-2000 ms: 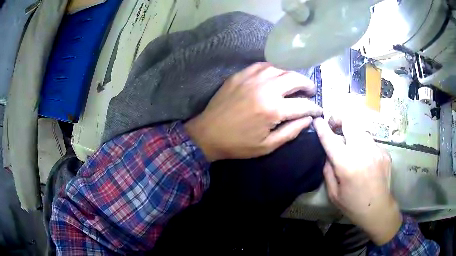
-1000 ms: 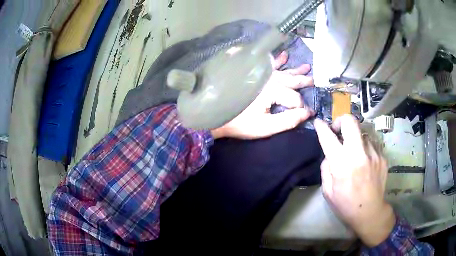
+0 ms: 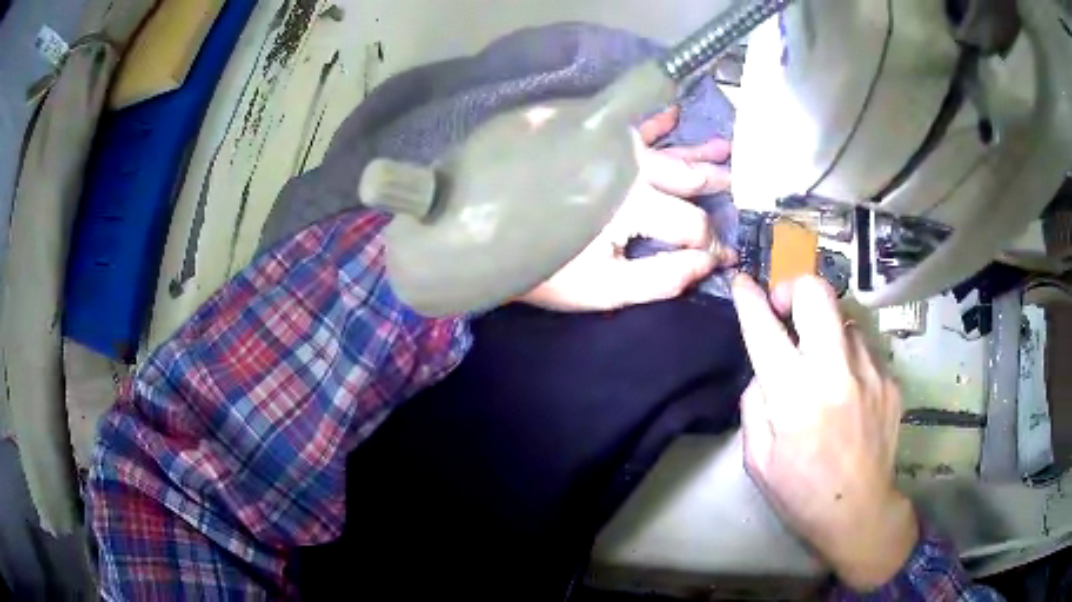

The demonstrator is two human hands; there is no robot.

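Note:
The dark garment piece (image 3: 529,400) lies over the table edge, near-black in front and paler grey behind my left hand. My left hand (image 3: 641,241) lies on the cloth beside the presser foot (image 3: 756,241), fingers spread, thumb and a fingertip close together at the seam; the lamp covers part of this hand. My right hand (image 3: 823,412) is at the near side of the foot, its index fingertip on the cloth edge by my left fingertips and another finger at the lower end of the yellow-orange guide (image 3: 794,253). Whether it pinches the cloth cannot be told.
The lamp head (image 3: 511,200) hangs on a metal gooseneck above the cloth. The cream sewing machine head (image 3: 917,106) fills the upper right. A blue board (image 3: 135,200) and a long beige cloth bundle (image 3: 53,294) are at the left. The pale table edge (image 3: 694,517) shows below.
The view has shifted, so lamp and machine head sit farther left and lower than two seconds ago. My left fingers have spread on the cloth. Both hands stay at the foot.

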